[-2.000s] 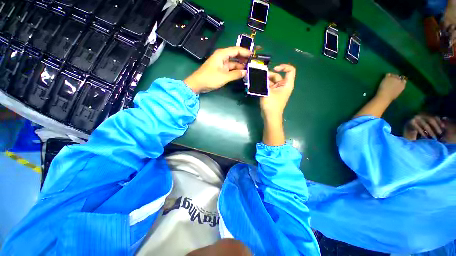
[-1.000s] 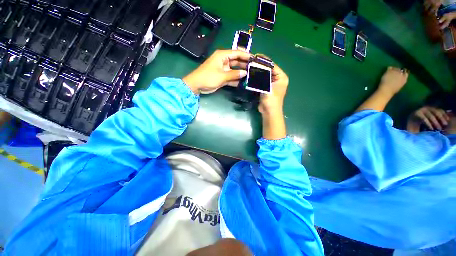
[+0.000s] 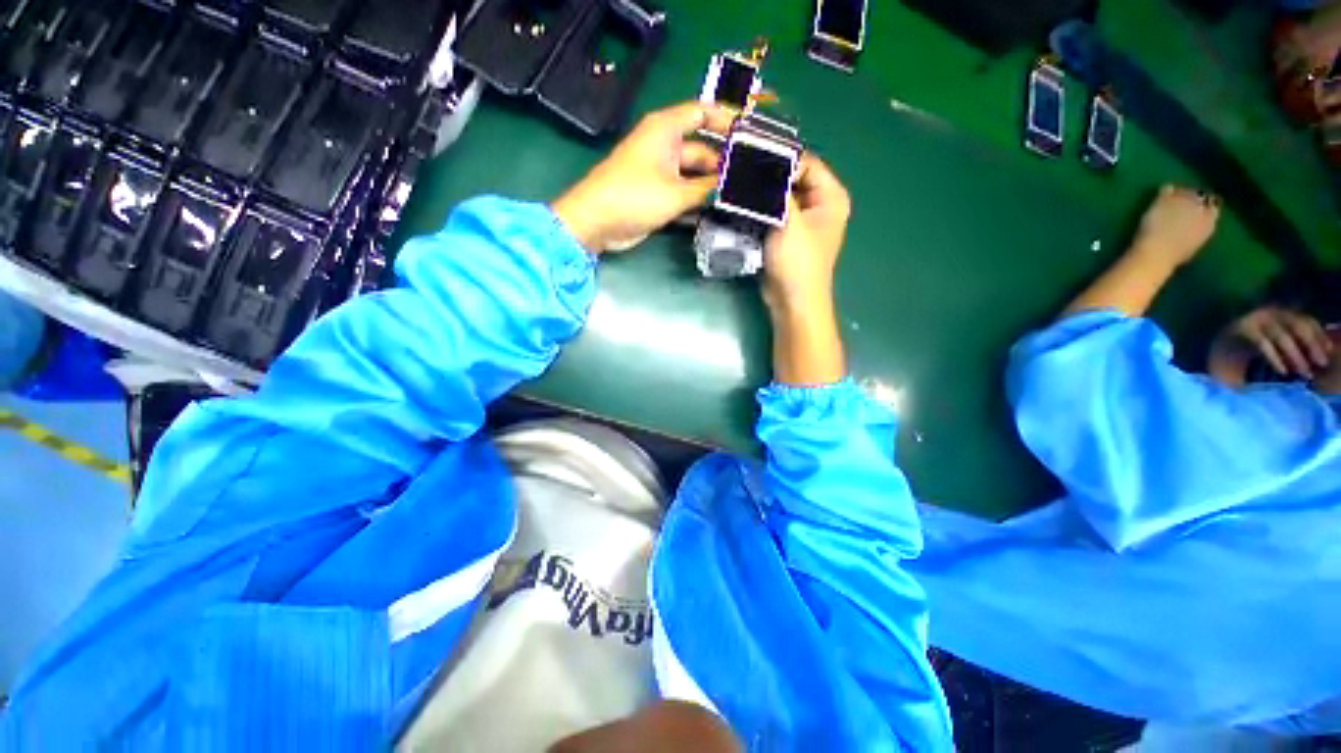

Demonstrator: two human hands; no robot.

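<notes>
A display unit [image 3: 759, 181] with a dark screen and white border is held between my two hands over the green surface. My left hand [image 3: 643, 180] grips its left edge with thumb and fingers. My right hand [image 3: 807, 233] holds its right side. A grey, squarish piece [image 3: 728, 249] shows just below the screen, between the hands; whether it is joined to the unit I cannot tell. Another display unit [image 3: 731, 84] with a short orange flex tail lies just beyond my left fingertips, partly covered by them.
A black blister tray [image 3: 191, 177] is at the left. Two black housings or cut-outs [image 3: 596, 66] lie beside it. More units lie at the top [image 3: 838, 27] and upper right [image 3: 1046, 106]. Another worker's blue sleeve [image 3: 1162, 427] and hands are at the right.
The screen between my hands looked narrower and now looks wider. The grey piece below it has come into view. The view has shifted, and things on the surface appear further up and right.
</notes>
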